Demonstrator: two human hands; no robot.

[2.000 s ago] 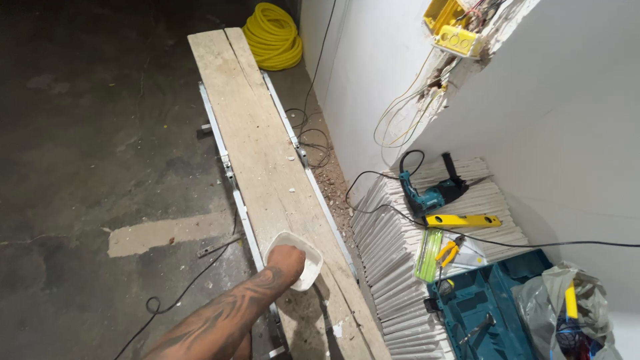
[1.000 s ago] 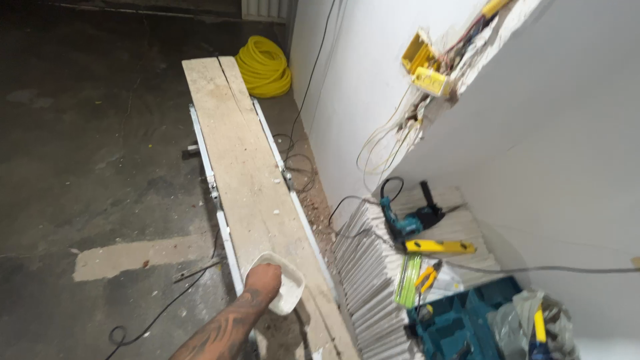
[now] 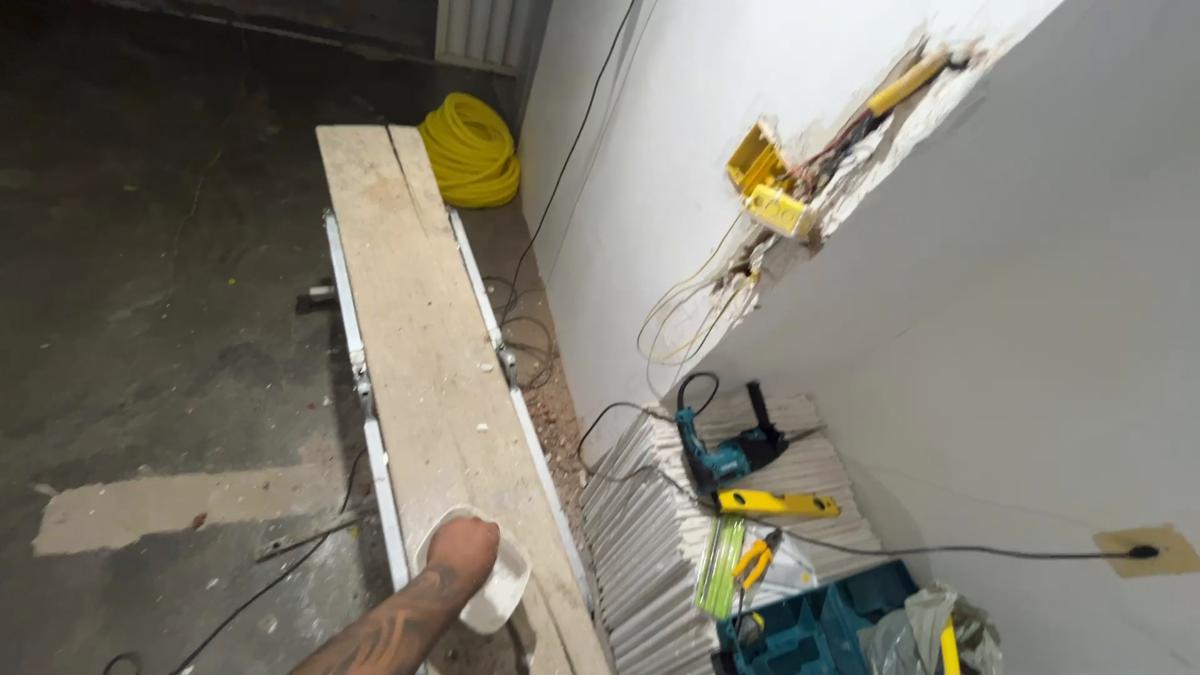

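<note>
My left hand [image 3: 464, 553], on a tattooed forearm from the lower edge, is bent into a fist over the mouth of a white plastic tub [image 3: 506, 591]. The tub's rim shows above the fist and to its right. The fingers' undersides are hidden, so whether they grip the rim or something inside cannot be told. The tub is over the near part of a long worn wooden plank [image 3: 422, 337], edged by metal rails [image 3: 553, 487]. Small white crumbs dot the plank. My right hand is out of view.
Coiled yellow conduit [image 3: 469, 155] lies past the plank. Right of it, stacked pale slabs [image 3: 647, 553] hold a rotary hammer [image 3: 731, 455], a yellow spirit level [image 3: 778, 503] and pliers [image 3: 755, 562]. A teal tool case [image 3: 797, 628], trailing cables and a broken wall with yellow electrical boxes [image 3: 755, 164] stand nearby.
The view has shifted, with more of the wall and its yellow boxes in frame. My left hand stays over the tub in all frames, its place over the mouth differing slightly.
</note>
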